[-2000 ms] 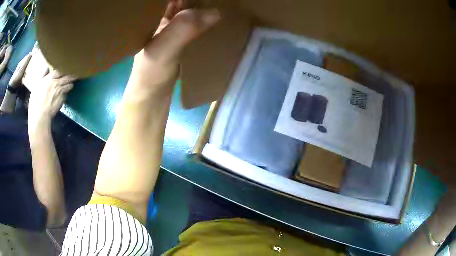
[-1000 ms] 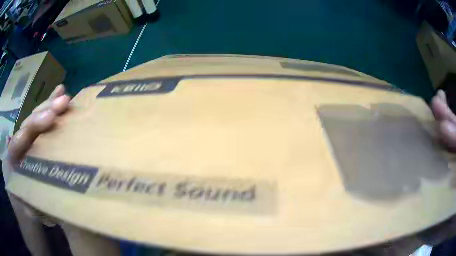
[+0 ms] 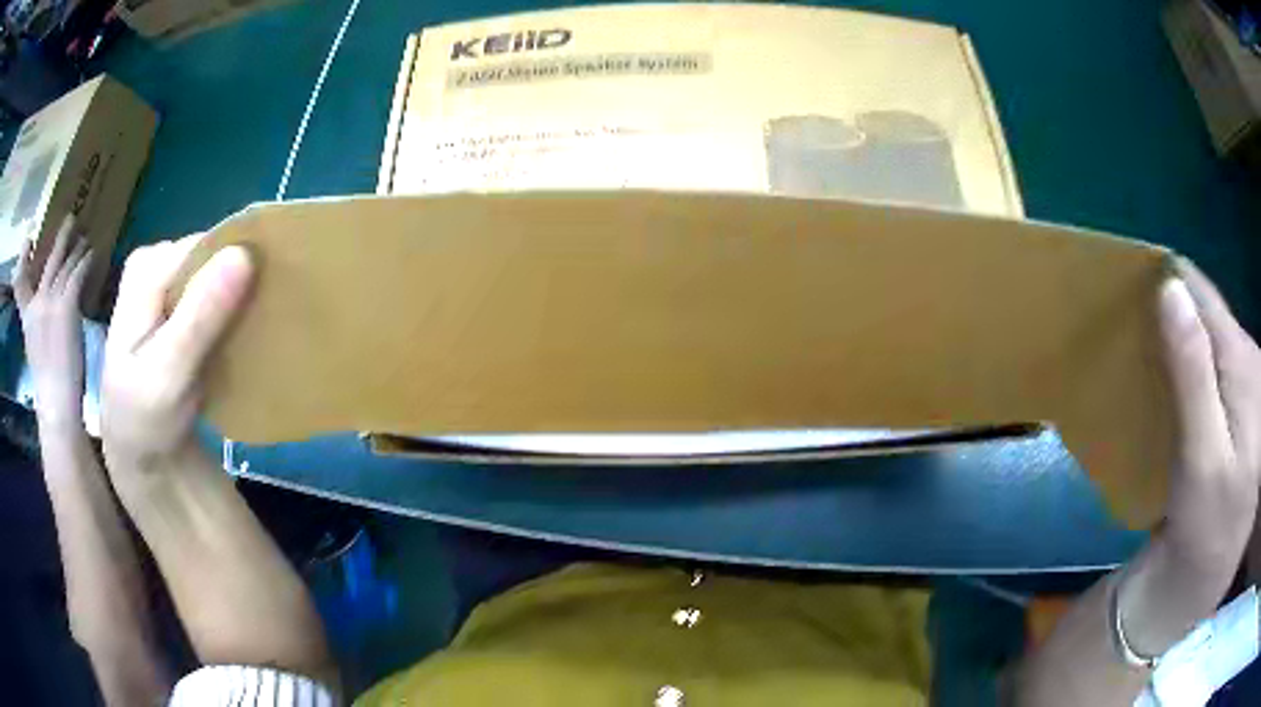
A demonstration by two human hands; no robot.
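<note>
A brown product carton lies on the green bench in front of me, its lid raised with the plain tuck flap side towards me. A thin white strip of the inside shows below the flap. My left hand grips the lid's left end, thumb on the near face. My right hand grips its right end, thumb at the upper corner. A rounded ear hangs down at the lid's right end. The rest of the contents is hidden by the lid.
A closed printed carton lies just behind the lid. Another carton stands at the left, with another person's hand beside it. A carton stands at the far right. The green bench has a metal front edge.
The open box with its leaflet was seen first, then the printed lid face filled the view. Now the lid's plain flap faces me, with both hands on its ends.
</note>
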